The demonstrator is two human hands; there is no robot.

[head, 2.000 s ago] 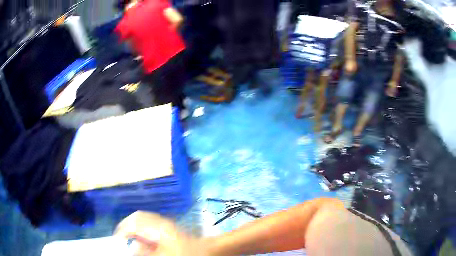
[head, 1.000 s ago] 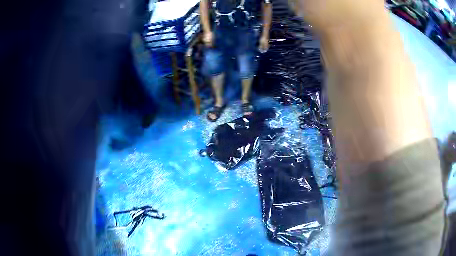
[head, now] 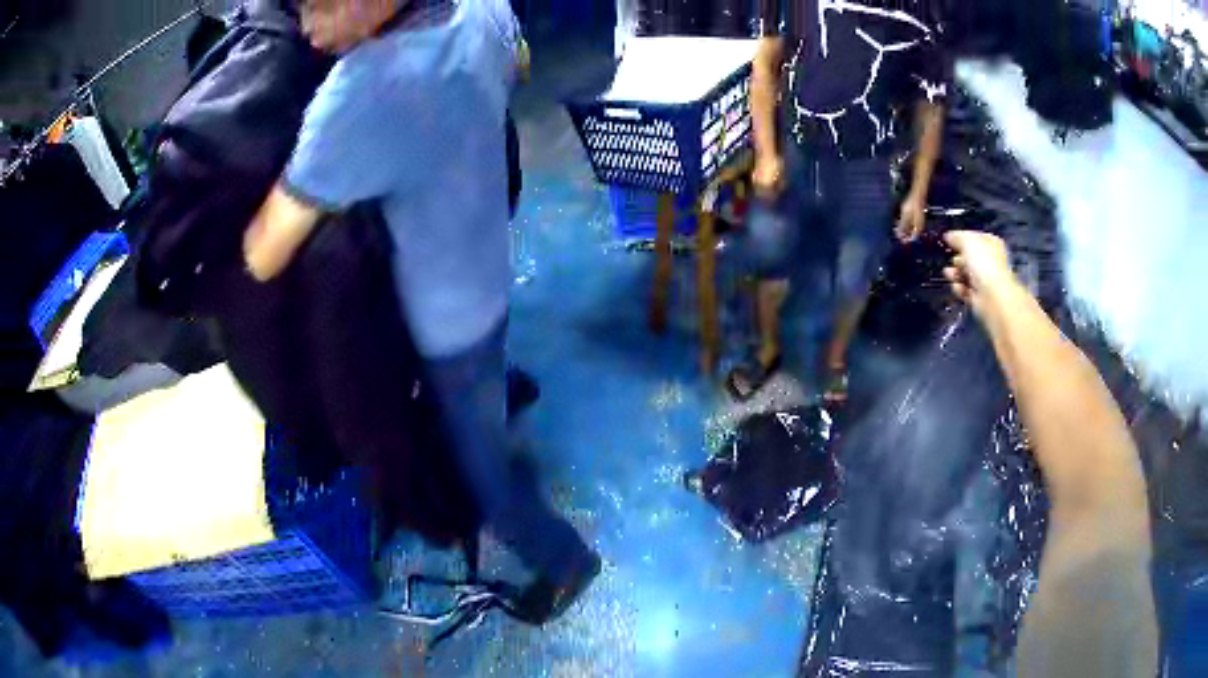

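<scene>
My right hand [head: 976, 265] is raised at the right of the view, its arm coming up from the lower right edge. Its fingers are closed on the top of a dark garment in a shiny plastic cover [head: 914, 424]. The garment hangs down from the hand to the bottom edge, blurred. The hook or hanger at the grip cannot be made out. My left hand is not in view.
A person [head: 437, 199] carries dark garments at left beside a blue crate [head: 252, 580] topped with cardboard. Another person [head: 861, 119] stands beyond my garment. A crate [head: 649, 139] sits on a stool. A black bag [head: 775, 477] and hangers [head: 464, 607] lie on the floor.
My right hand, earlier near the bottom and then blurred close up, is now farther out and holds the covered garment. A person in blue carrying dark garments has come into clear view at left.
</scene>
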